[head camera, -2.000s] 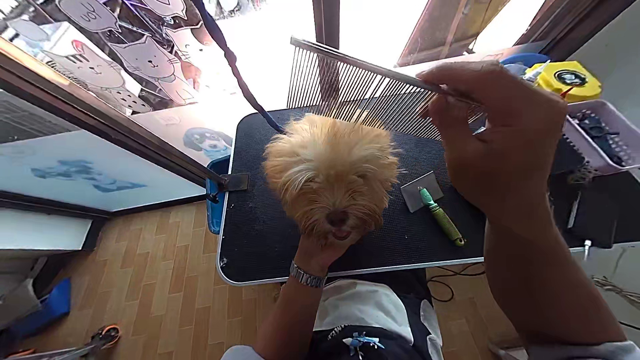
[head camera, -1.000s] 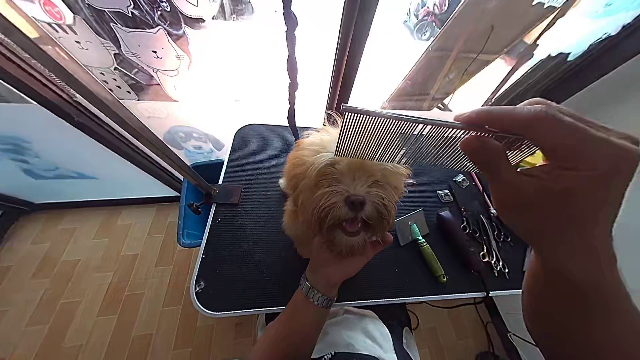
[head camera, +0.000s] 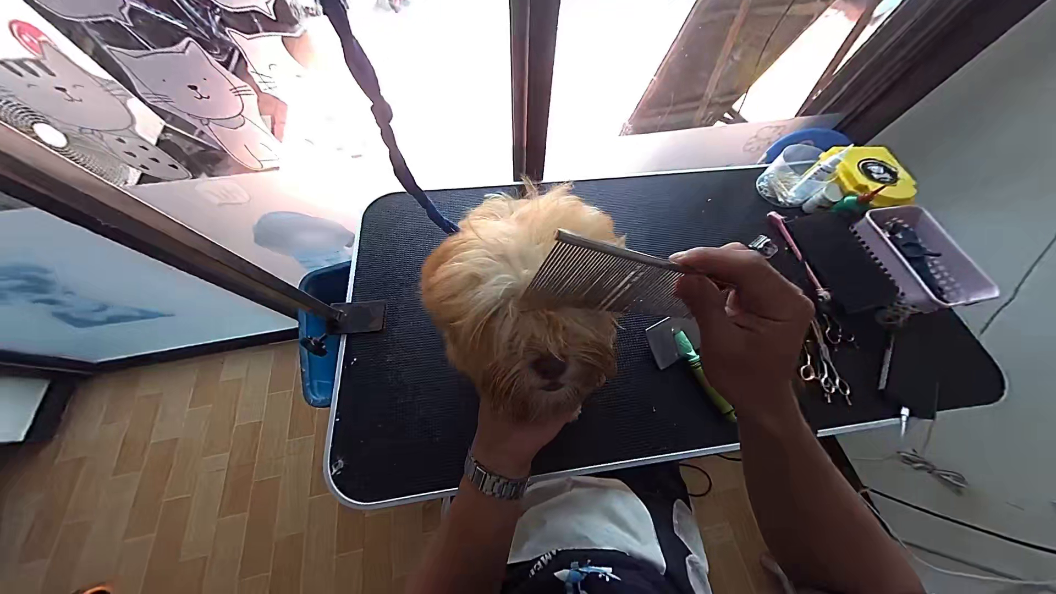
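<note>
A small dog with shaggy golden fur (head camera: 495, 280) faces me on a black grooming table (head camera: 396, 412). My left hand (head camera: 516, 433), with a metal-band watch at its wrist, cups the dog's chin from below; its fingers are mostly hidden by fur. Pinched between the thumb and fingers of my right hand (head camera: 747, 318) is a long metal grooming comb (head camera: 610, 276), its teeth against the hair on the dog's forehead, above the muzzle. A slicker brush with a green handle (head camera: 701, 375) lies on the table, partly behind my right hand.
A braided dark blue grooming loop (head camera: 384, 124) runs down behind the dog. At the right lie several scissors (head camera: 825, 363), a pink-handled tool (head camera: 796, 247), a lilac basket (head camera: 973, 272), a yellow container (head camera: 895, 186) and a clear tub (head camera: 780, 186). A blue bin (head camera: 318, 375) stands beside the table's left edge.
The comb in my right hand has come down onto the dog's forehead hair. The dog's muzzle, held in my left hand, is tipped lower than one second ago. The view has shifted.
</note>
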